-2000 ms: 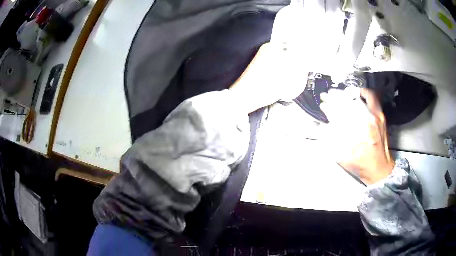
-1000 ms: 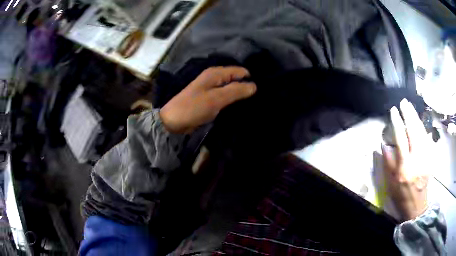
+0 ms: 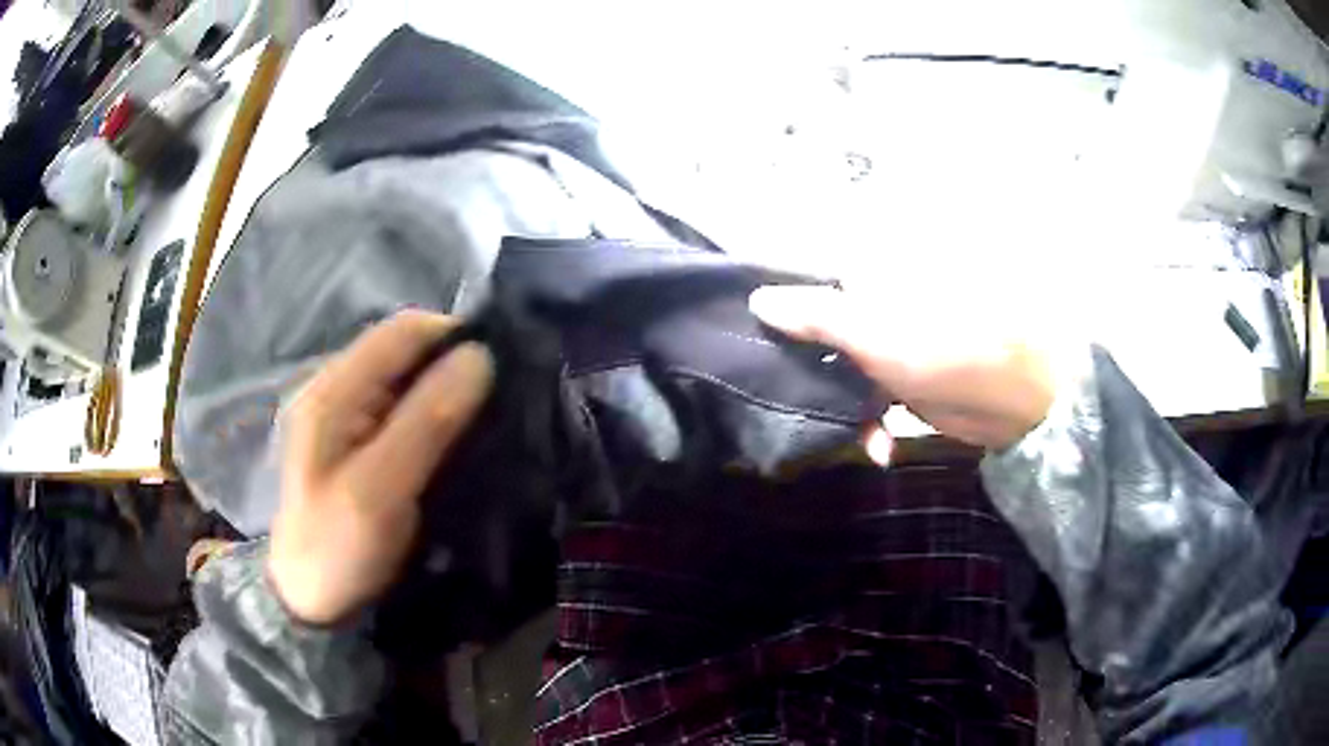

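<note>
A dark denim garment [image 3: 350, 219] with a paler grey inside lies over the table's left part and comes over the front edge. My left hand [image 3: 372, 452], slightly blurred, pinches a dark folded part of it between thumb and fingers. My right hand [image 3: 933, 364] holds the other end of a dark band [image 3: 700, 321] with a pale stitch line, thumb on top. The band is stretched between my hands above my lap. Glare washes out part of my right hand.
The white sewing machine head [image 3: 1253, 110] stands at the upper right in strong glare. A dark phone-like object [image 3: 158, 303] and orange-handled snips [image 3: 102, 411] lie at the left. Red-black plaid cloth [image 3: 787, 627] covers my lap. A wooden-framed seat is partly visible lower left.
The garment has come away from the needle area and moved left and toward me. My left hand has closed on its fold; my right hand has moved left from the machine and grips the band.
</note>
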